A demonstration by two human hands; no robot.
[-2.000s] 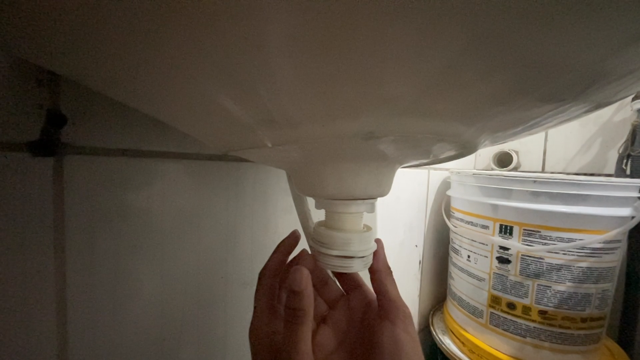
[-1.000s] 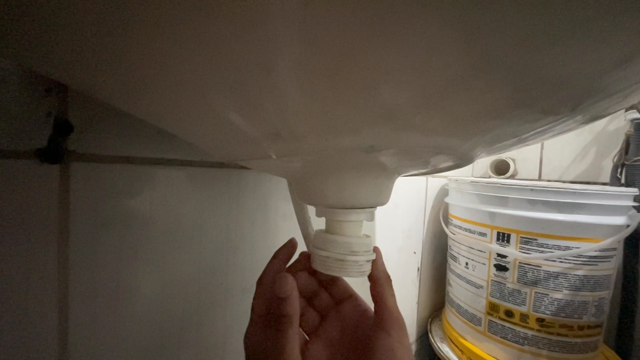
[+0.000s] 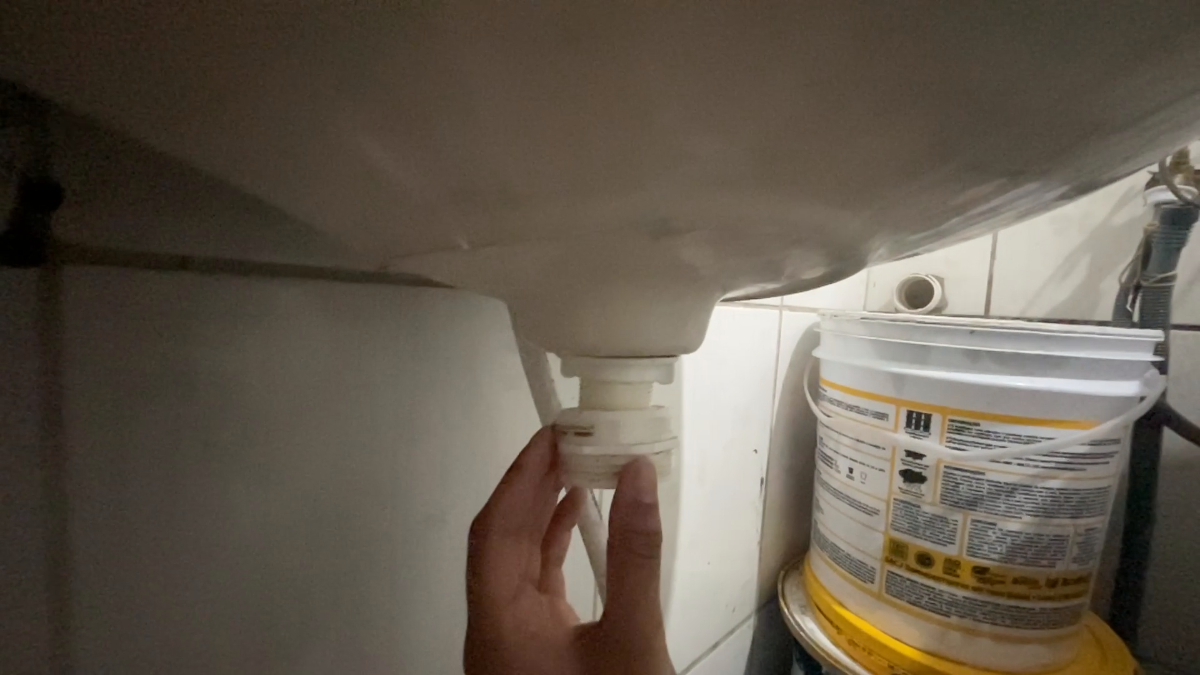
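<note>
A white plastic drain fitting [image 3: 616, 450] with a ribbed, threaded lower ring hangs under the ceramic washbasin [image 3: 609, 314]. Above its wide collar, a narrower neck meets a white flange nut [image 3: 619, 368] against the basin's underside. My right hand [image 3: 567, 562] comes up from below and grips the fitting, with fingers at its left side and the thumb on its lower front right. A pale tube [image 3: 536, 375] slants down behind the fitting and partly behind my hand. My left hand is not in view.
At the right, a white plastic bucket [image 3: 984, 366] with a wire-like handle stands on a yellow lid [image 3: 1111, 647]. An open pipe stub [image 3: 919, 293] sticks out of the tiled wall [image 3: 727, 469] behind it. A grey corrugated hose [image 3: 1162, 262] runs down at the far right.
My right hand has turned from cupping the fitting from below, palm upward, to pinching it from the side and front. The fitting still hangs under the basin.
</note>
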